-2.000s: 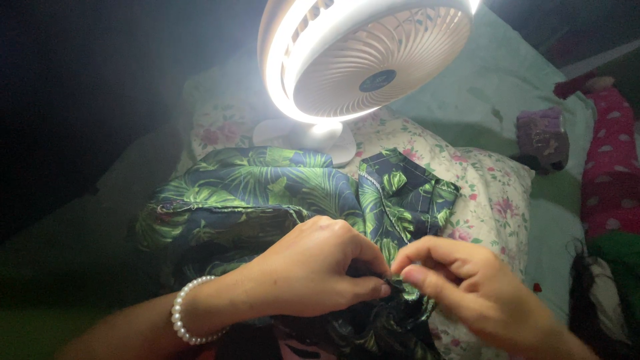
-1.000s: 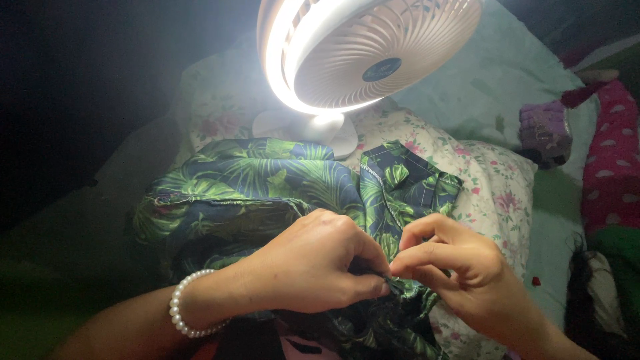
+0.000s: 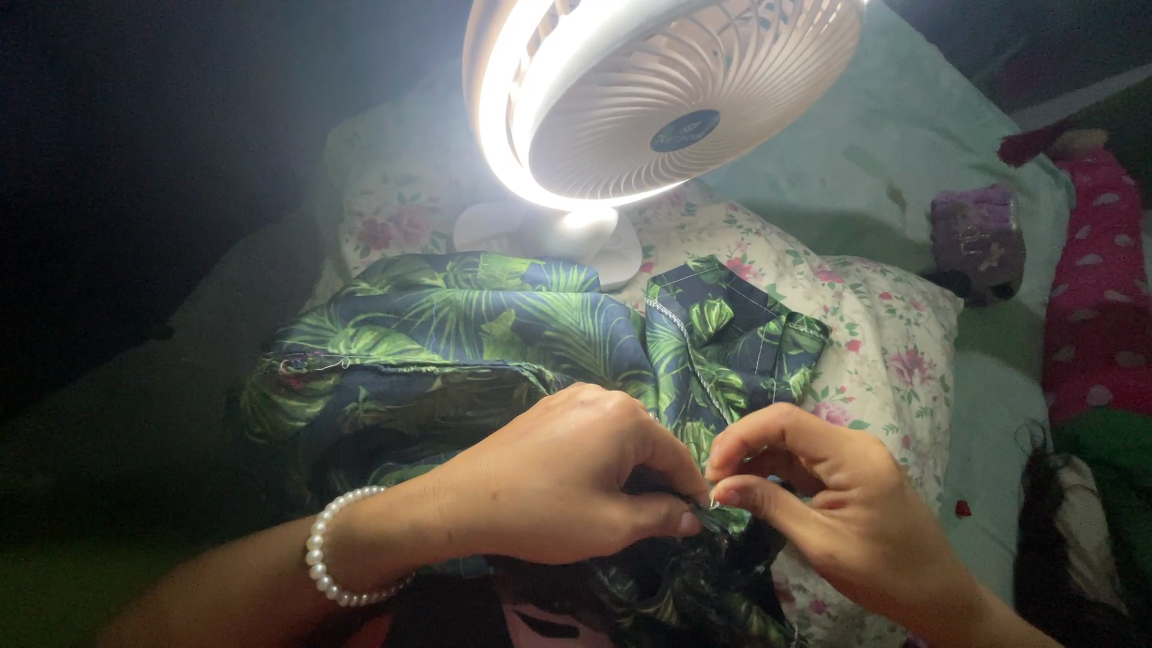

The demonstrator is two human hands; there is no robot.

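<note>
A dark blue garment with green palm-leaf print point(image 3: 558, 315) lies bunched over a floral pillow point(image 3: 900, 360). My left hand point(image 3: 576, 477), with a white bead bracelet point(image 3: 317, 549) on its wrist, pinches an edge of the cloth between thumb and forefinger. Close against it at the right, my right hand point(image 3: 828, 495) has thumb and forefinger tips nearly together at a pale bit of thread point(image 3: 715, 500) by that edge. Whether a needle is between those fingertips cannot be told. White stitching and loose threads show on the cloth.
A lit fan with a ring lamp point(image 3: 684, 130) stands on its white base point(image 3: 616, 256) just beyond the garment. Pale green bedding point(image 3: 990, 432) spreads beneath. To the right lie a purple item point(image 3: 976, 243) and a pink spotted cloth point(image 3: 1098, 288). The left side is dark.
The right hand's fingers have shifted slightly beside the left fingertips. My left hand stays on the cloth edge, and the garment lies much as before.
</note>
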